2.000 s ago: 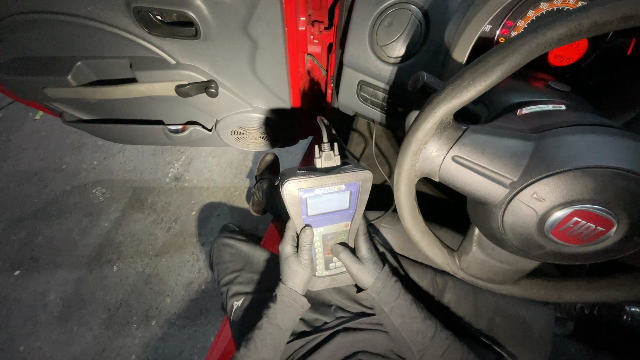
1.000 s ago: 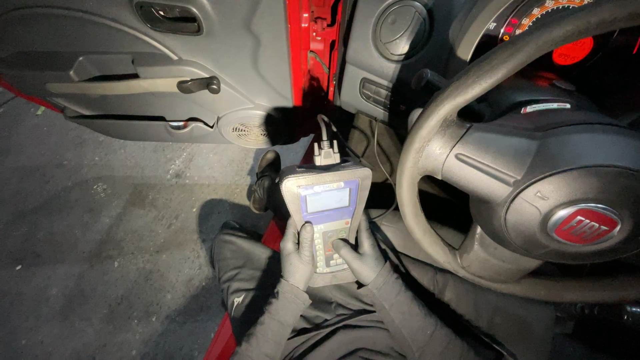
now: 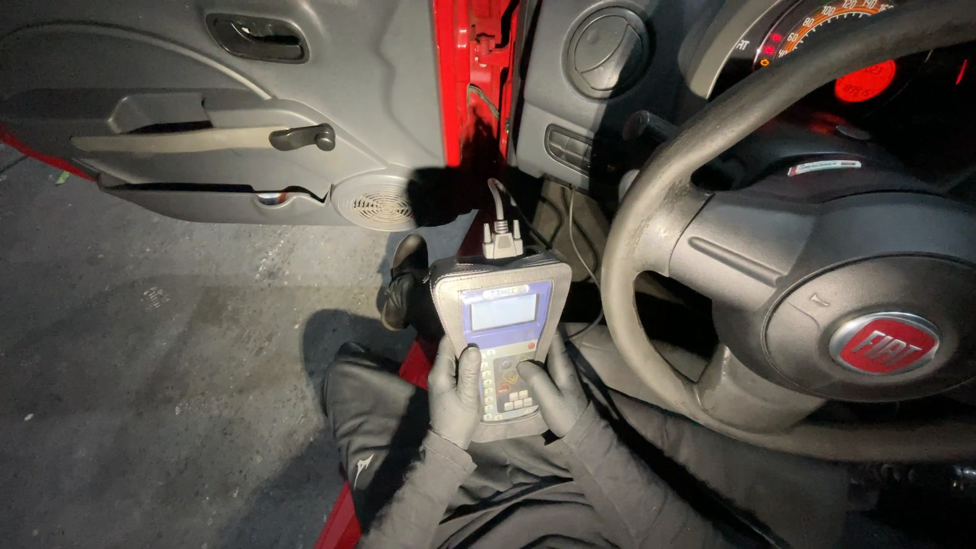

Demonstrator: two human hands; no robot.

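A handheld diagnostic scan tool (image 3: 504,310) in a grey case rests upright above my lap, its small screen lit and its keypad facing me. My left hand (image 3: 455,395), in a grey glove, grips its left side, the thumb along the left key column. Around the right side closes my right hand (image 3: 555,390), gloved too, with its thumb over the keys at the middle of the keypad. The fingers behind the case are hidden. A grey cable connector (image 3: 503,242) is plugged into the tool's top end, and its cable loops up towards the footwell.
To the right stands the steering wheel (image 3: 634,252), close to my right forearm, with the lit instrument cluster (image 3: 827,23) behind it. The open car door (image 3: 229,164) with its window crank (image 3: 305,138) is at upper left. My shoe (image 3: 406,280) is beyond the red sill.
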